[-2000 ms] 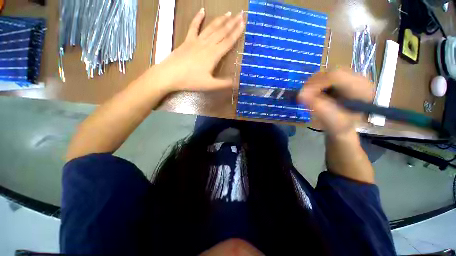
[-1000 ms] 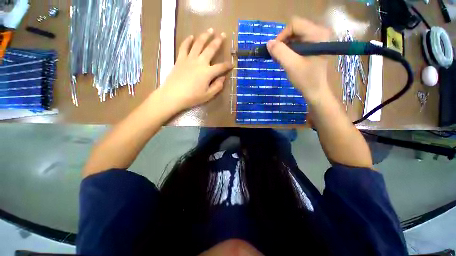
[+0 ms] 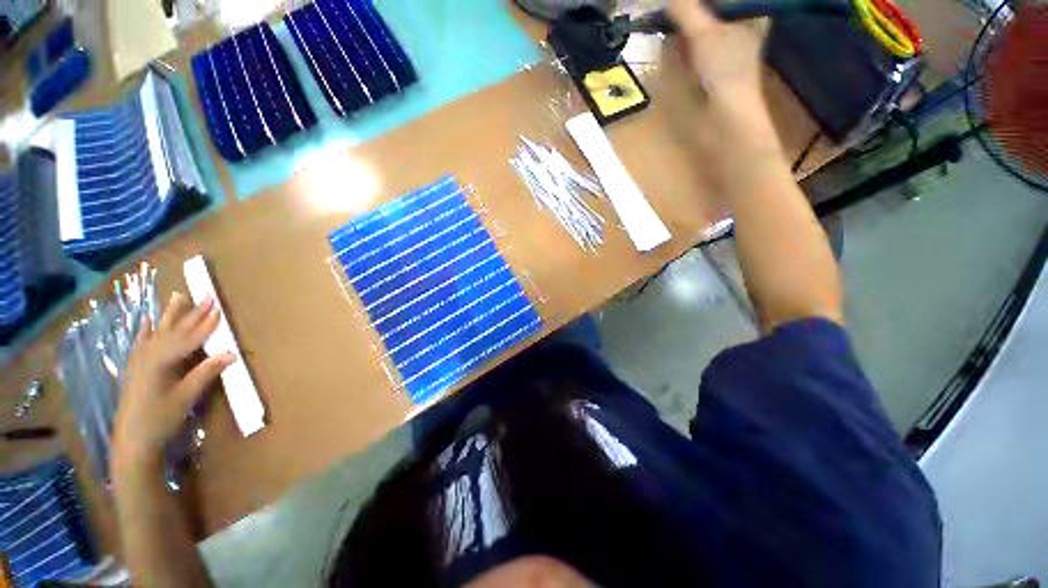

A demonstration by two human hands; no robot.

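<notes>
The blue solar cell group with pale lines (image 3: 437,287) lies on the brown bench in front of me, with thin silver ribbons along its left and right sides. My left hand (image 3: 167,373) is at the left, over the silver ribbon bundle (image 3: 86,356), fingers apart, fingertips at the edge of a white strip (image 3: 233,368). My right hand (image 3: 718,57) is blurred at the top edge, around the soldering iron (image 3: 776,9), whose front end is at the black iron stand (image 3: 588,40). The iron's tip cannot be made out.
Small loose ribbons (image 3: 557,190) and another white strip (image 3: 618,184) lie right of the cells. A yellow sponge (image 3: 613,92) sits by the stand. Dark cell stacks (image 3: 253,92) lie on the teal mat (image 3: 460,57). A black case (image 3: 827,69) and red fan (image 3: 1017,92) are right.
The view has turned and shifted. My right hand has moved with the iron from the cells to the stand. My left hand has moved from beside the cells to the left white strip.
</notes>
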